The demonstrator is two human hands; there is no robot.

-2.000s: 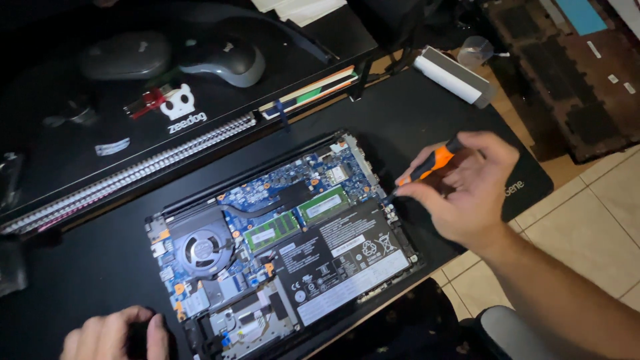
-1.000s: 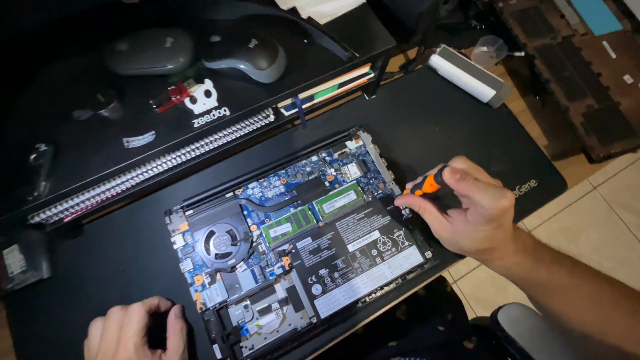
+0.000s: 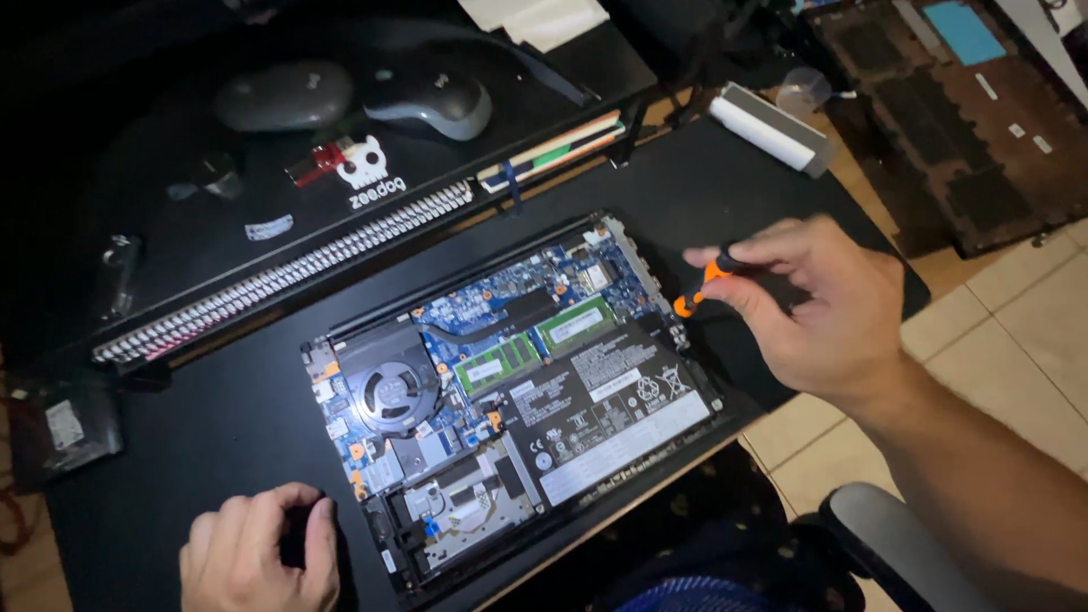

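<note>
An opened laptop (image 3: 510, 382) lies on a black desk mat, its inside facing up. It shows a cooling fan (image 3: 393, 395), two green memory modules (image 3: 574, 327) and a black battery (image 3: 608, 408) with printed labels. My right hand (image 3: 807, 297) grips an orange and black screwdriver (image 3: 704, 285) between thumb and fingers at the laptop's right edge, beside the battery's upper corner. The screwdriver's tip is hard to make out. My left hand (image 3: 259, 548) rests on the mat left of the laptop's lower corner, fingers curled, with nothing seen in it.
Behind the laptop stands a black shelf with two computer mice (image 3: 442, 93) on top and a spiral-bound notebook (image 3: 289, 272) under its edge. A white and grey roll-like object (image 3: 769, 127) lies at the back right, near a removed laptop cover (image 3: 952, 127). A dark drive-like case (image 3: 68, 429) sits far left.
My right hand's fingers have shifted on the screwdriver, and its handle now stands more upright at the laptop's right edge. My left hand stays on the mat.
</note>
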